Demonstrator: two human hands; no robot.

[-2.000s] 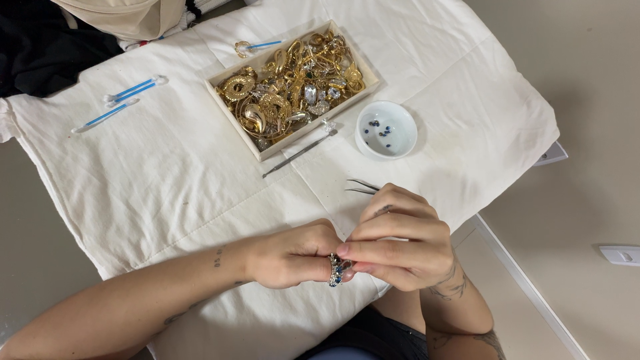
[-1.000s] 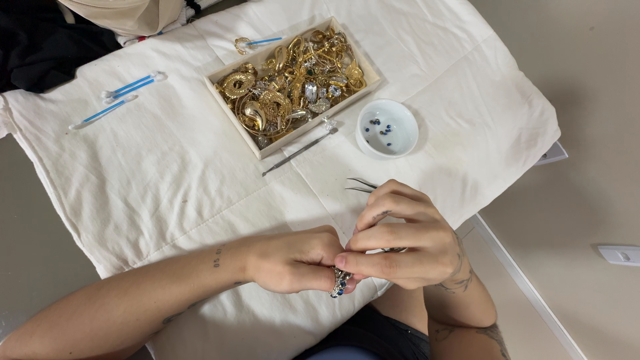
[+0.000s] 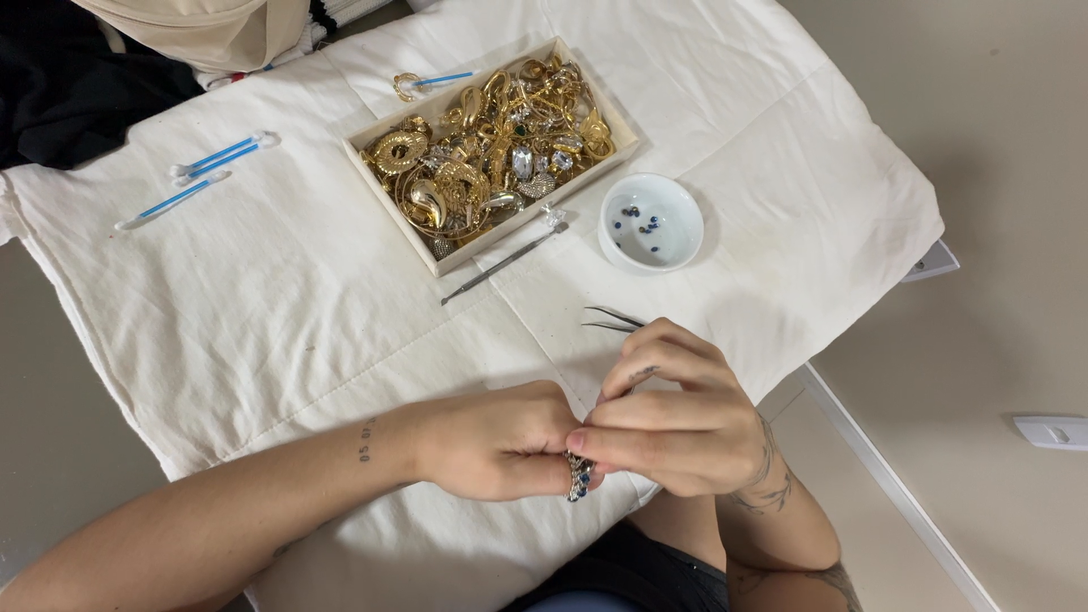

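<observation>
My left hand grips a silver-coloured jewelry piece with blue stones between thumb and fingers. Against it, the thumb and index fingertips of my right hand pinch the same piece. A pair of curved tweezers sticks out behind my right fingers, its two tips apart and pointing left; it seems tucked into that hand. Beyond the hands, a small white bowl holds several tiny dark blue stones. A slim metal tool lies left of the bowl, beside a clear stone piece.
A pale box full of gold and silver jewelry stands on the white cloth. Behind it lie a gold ring-shaped piece and a blue swab. Several cotton swabs are at the left, near black fabric and a beige bag.
Both hands stay together on the jewelry piece. Its visible part has shifted a little within the fingers, and the right fingers have changed their hold slightly.
</observation>
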